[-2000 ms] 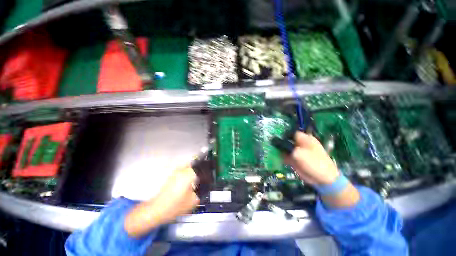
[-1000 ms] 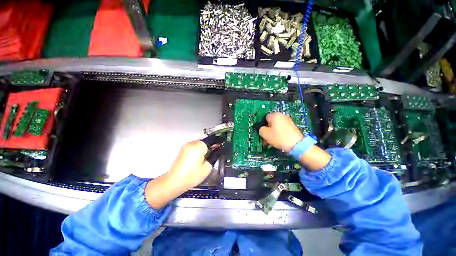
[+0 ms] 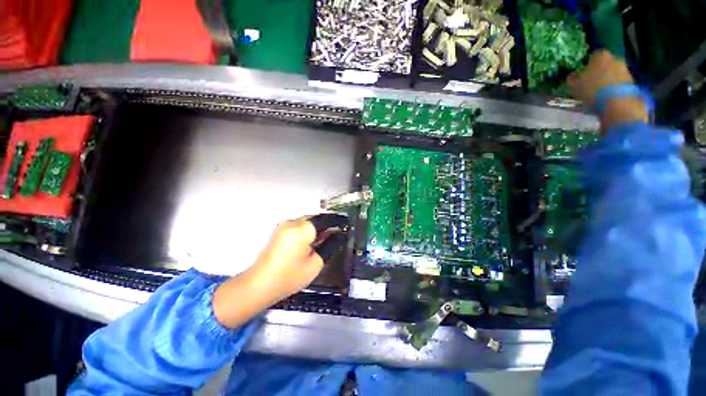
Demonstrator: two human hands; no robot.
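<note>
The main circuit board (image 3: 422,209) lies in its black carrier (image 3: 529,255) on the conveyor, with rows of blue-white parts on its right half. My left hand (image 3: 288,254), with black finger cots, is bent at the carrier's left edge, just below a metal latch (image 3: 344,200). Whether it grips the edge or a small part cannot be told. My right hand (image 3: 608,83), with a light blue wrist band, reaches to the front right of the bin of green components (image 3: 554,45). Its fingertips are at the green pieces and partly hidden, so its grip is unclear.
Bins of silver components (image 3: 364,35) and beige components (image 3: 468,39) stand on the shelf. Red sheets (image 3: 172,32) lie farther left. A carrier at the far left bears a red sheet (image 3: 60,195) with small green boards. Another board (image 3: 563,205) is partly behind my right sleeve.
My right hand has moved from the main board up and right to the green component bin. The board's rows are now uncovered. My left hand has stayed near the carrier's left edge.
</note>
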